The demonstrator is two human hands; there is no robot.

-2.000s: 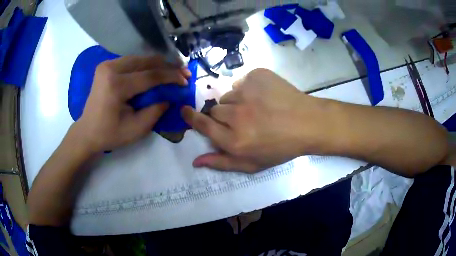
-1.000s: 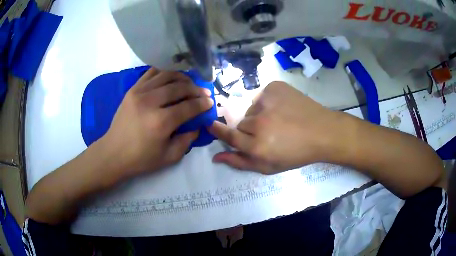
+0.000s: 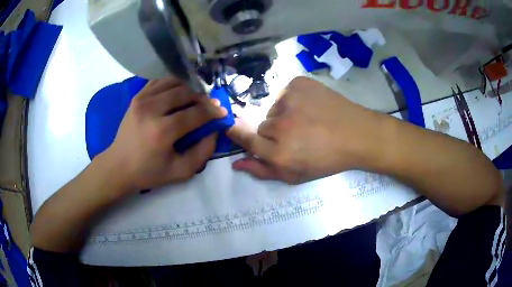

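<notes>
A blue fabric panel (image 3: 108, 115) lies on the white table left of the lit machine head, its rounded end to the left. My left hand (image 3: 168, 132) is on it, with a raised fold of the fabric held between thumb and fingers. The fabric's right edge is beside the presser foot area (image 3: 220, 84), under the machine head; the needle cannot be made out. My right hand (image 3: 303, 132) is right of the fabric, fingers curled, its index fingertip touching the fabric's right edge. My left hand hides the middle of the panel.
The sewing machine (image 3: 325, 17) spans the top. Blue and white pieces (image 3: 351, 50) lie behind my right hand, with a curved blue strip (image 3: 405, 89) and dark red tweezers or snips (image 3: 466, 117) further right. Blue fabric (image 3: 33, 56) lies at far left. A printed ruler (image 3: 208, 224) runs along the front.
Compared with one second ago, the view has shifted slightly. A fold of the fabric now stands up between my left thumb and fingers. My right hand stays at the fabric's right edge.
</notes>
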